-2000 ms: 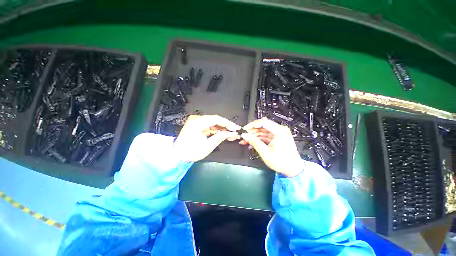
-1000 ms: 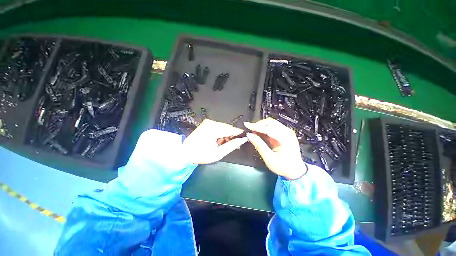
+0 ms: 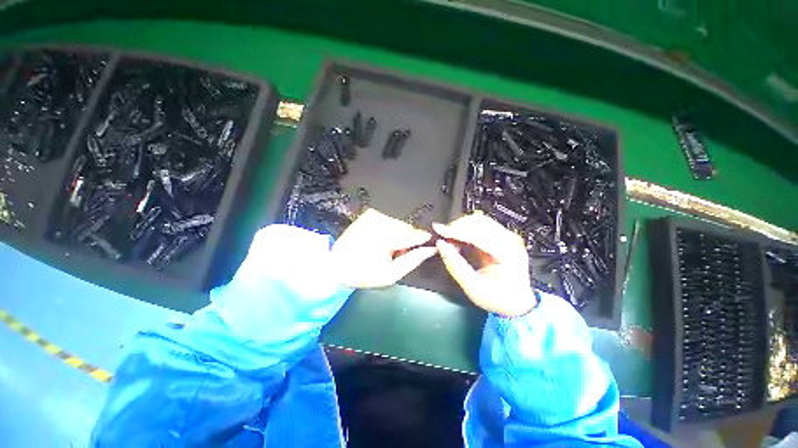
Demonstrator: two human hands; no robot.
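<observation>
My left hand point(image 3: 378, 250) and my right hand point(image 3: 490, 264) meet fingertip to fingertip over the near edge of the divided parts tray point(image 3: 423, 118). They pinch a small dark part point(image 3: 435, 235) between them, mostly hidden by the fingers. Black plastic housings point(image 3: 542, 188) lie heaped in the tray's right compartment. Similar black pieces point(image 3: 319, 175) lie in the left compartment, bunched along its left side, with a few spread apart. Whether a metal piece is in my fingers cannot be told.
The left parts tray point(image 3: 243, 166) holds loose black parts, with gold bits at far left. The right parts tray point(image 3: 667, 332) holds black parts in close rows, with gold bits point(image 3: 781, 372) beside them. A larger black item point(image 3: 693, 147) lies beyond, on the green surface.
The view has shifted slightly, so the trays sit a little further right. The fingertips have closed tighter together, and the dark part between them shows less than before.
</observation>
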